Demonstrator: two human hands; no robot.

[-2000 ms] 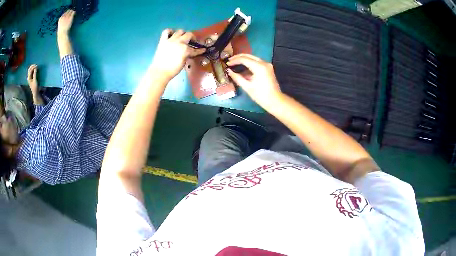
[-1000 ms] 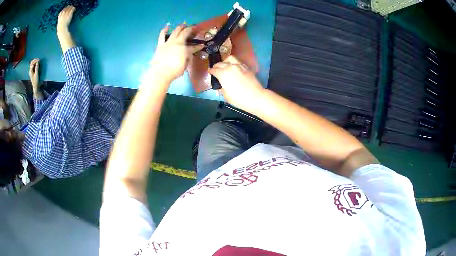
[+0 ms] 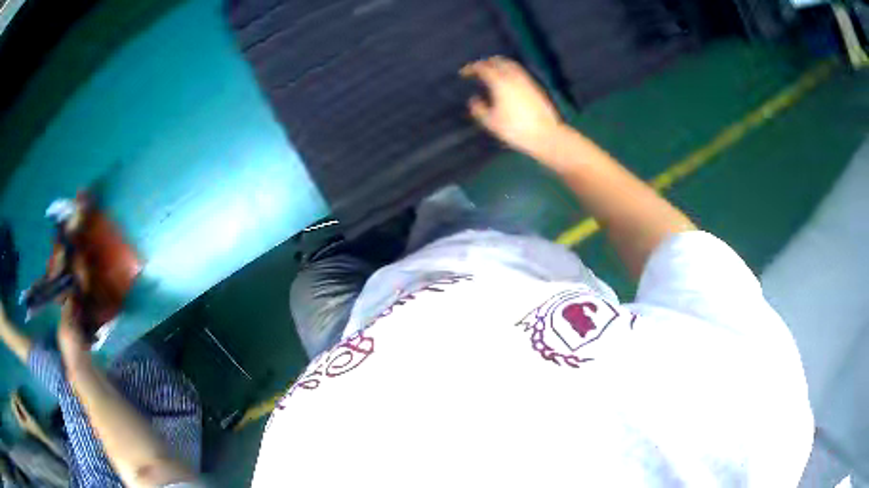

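The assembly fixture with black legs on it (image 3: 67, 272) lies on its orange-brown base plate (image 3: 112, 262) at the far left, blurred. My left hand (image 3: 72, 329) is at its near edge, small and blurred; its fingers and any grip cannot be made out. My right hand (image 3: 513, 103) is over the black ribbed parts tray (image 3: 372, 95), fingers and thumb apart. No part can be made out in it. Single parts in the tray cannot be told apart.
A second dark tray (image 3: 619, 43) stands to the right, beyond a narrow green gap. The teal bench (image 3: 191, 124) runs along the left. A person's blue checked sleeve (image 3: 57, 396) is at the lower left, close to my left forearm. A yellow line (image 3: 715, 148) crosses the green floor.
The view has swung right, so the fixture now shows far left. My right hand has left the fixture's near leg and moved over the tray. My left hand remains near the fixture.
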